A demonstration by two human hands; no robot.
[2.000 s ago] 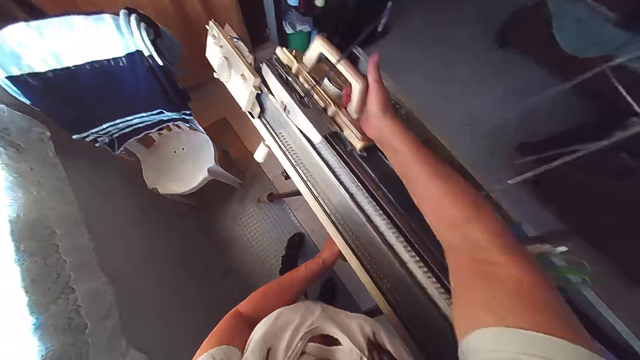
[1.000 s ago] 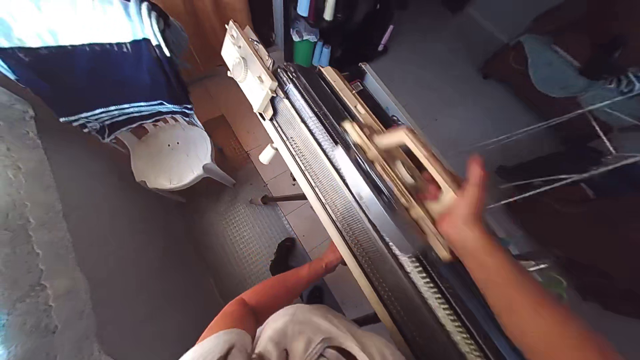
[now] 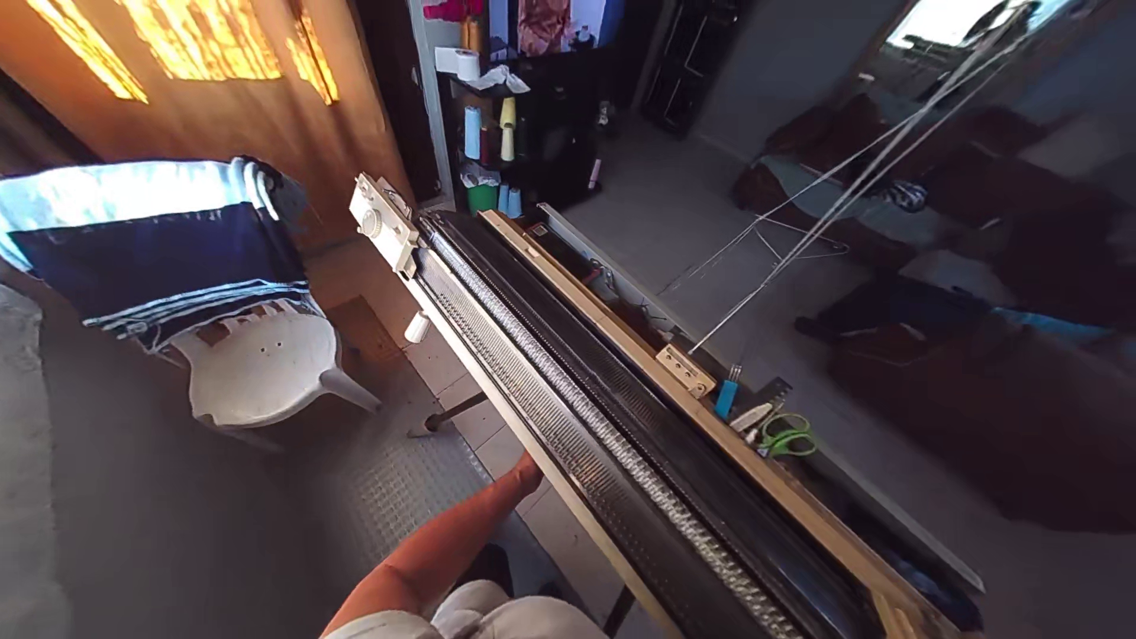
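Observation:
A long knitting machine point(image 3: 568, 390) runs diagonally through the view, with light stitches along its row of needles. At its far left end sits a cream carriage point(image 3: 383, 224) with a round dial. My left hand point(image 3: 530, 472) is at the front edge of the bed, its fingers hidden beneath it. My right hand is out of view. At the bottom right corner, part of a cream-coloured piece point(image 3: 898, 614) shows on the machine. A cream block point(image 3: 685, 369) with strands of yarn rising from it is on the back rail.
Green-handled scissors point(image 3: 788, 435) and a blue-handled tool point(image 3: 727, 398) lie in the tray behind the bed. A white plastic chair point(image 3: 266, 359) with a dark blue fringed cloth point(image 3: 169, 257) stands left. Cones of yarn point(image 3: 508, 129) stand on a black shelf.
The right hand, earlier on the handled cream carriage and moving it down the bed, has left the view. My left hand stays at the front edge. The view has tilted upward.

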